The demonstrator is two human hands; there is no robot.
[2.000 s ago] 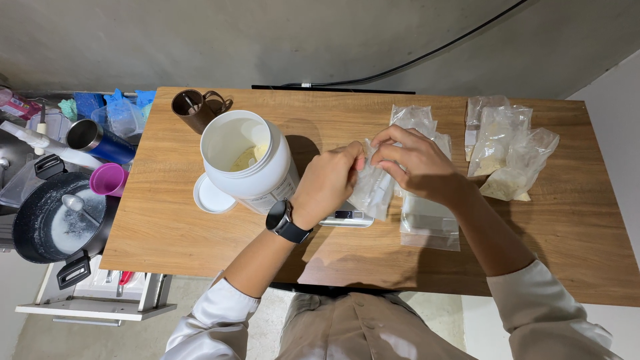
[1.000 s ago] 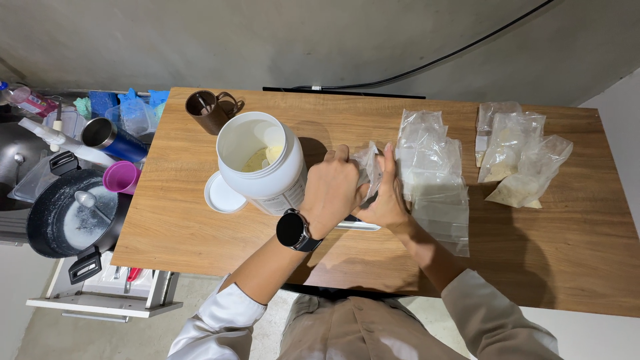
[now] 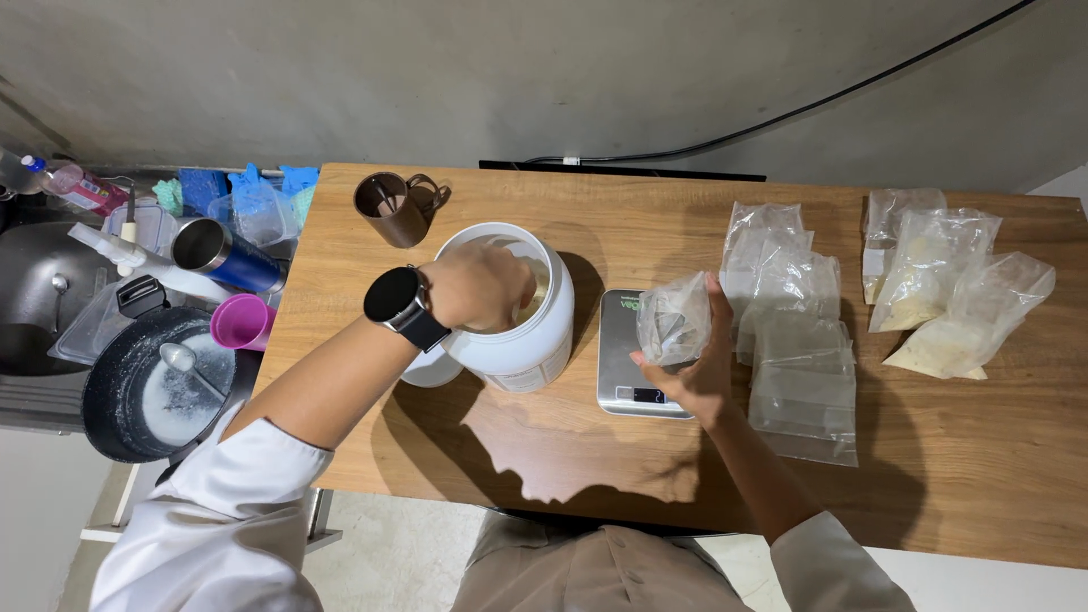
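My left hand point(image 3: 480, 287) reaches into the mouth of a white plastic tub point(image 3: 531, 353); its fingertips are hidden inside, so what they hold does not show. With my right hand point(image 3: 699, 361) I hold an opened clear plastic bag point(image 3: 676, 321) between thumb and fingers, over a flat kitchen scale point(image 3: 620, 374) with a small display. Just right of that hand lie several flat plastic bags point(image 3: 799, 382), overlapping. Farther right are three plastic bags point(image 3: 943, 348) with pale powder in them. The tub's white lid point(image 3: 431, 367) lies partly beneath my left wrist.
A brown mug point(image 3: 399, 217) stands at the table's back left. Beyond the left edge are a pink cup point(image 3: 242, 321), a blue steel tumbler point(image 3: 242, 259), a dark pot point(image 3: 106, 399) with a spoon and white residue, and a sink point(image 3: 34, 297). A black cable point(image 3: 765, 126) runs along the wall.
My left hand has left the bag and moved left into the tub. The bag, earlier between both hands, is now spread open in my right hand, and more of the scale shows.
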